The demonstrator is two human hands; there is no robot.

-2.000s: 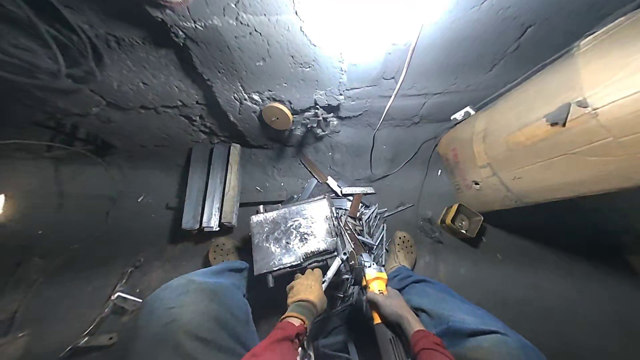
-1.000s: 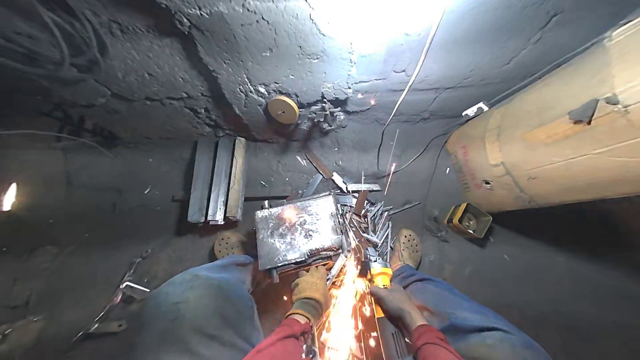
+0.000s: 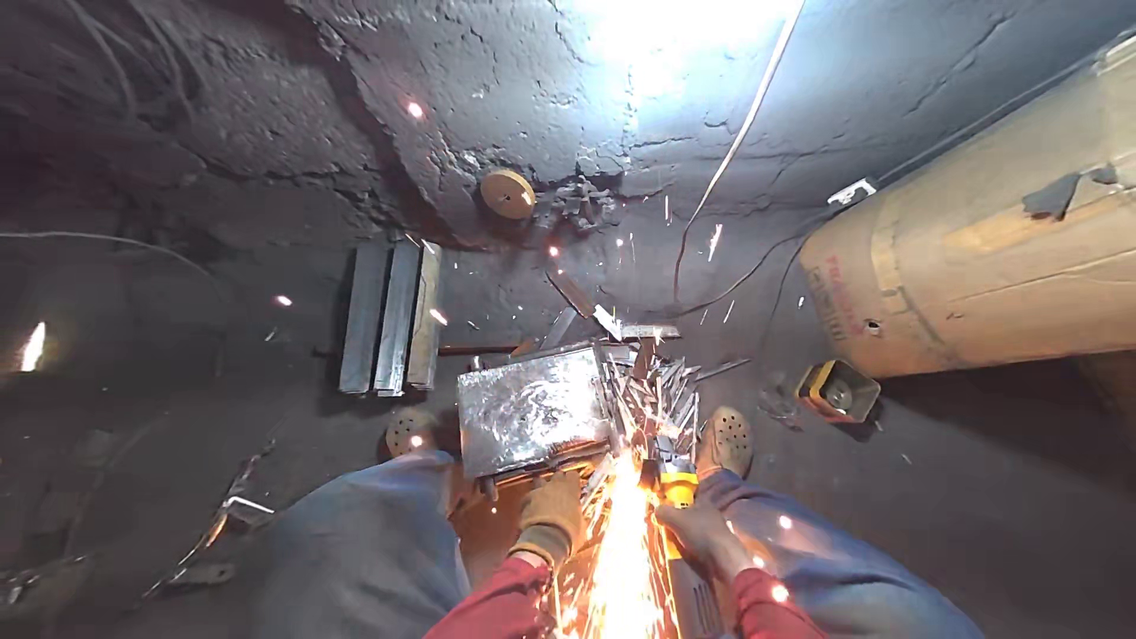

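Note:
My right hand (image 3: 701, 532) grips a yellow angle grinder (image 3: 679, 488), whose head meets the work at the right of a shiny metal plate (image 3: 528, 413). Bright orange sparks stream from the grinder toward me. My left hand (image 3: 550, 510), in a tan work glove, is at the near edge of the plate; sparks and the glove hide what its fingers hold. Thin metal strips (image 3: 679, 395) lie heaped beside the plate's right side. The contact point of the disc is lost in the glare.
Three metal bars (image 3: 390, 319) lie side by side beyond my left foot. A round brown disc (image 3: 508, 194) rests by the cracked wall. At right are a large cardboard roll or box (image 3: 985, 248), a small yellow-edged container (image 3: 839, 390) and cables (image 3: 741, 160). Scrap metal (image 3: 209, 537) lies at lower left.
Two seconds ago no sparks showed; a stream of them appeared one second ago and is now brighter and wider. Both hands stay in about the same place.

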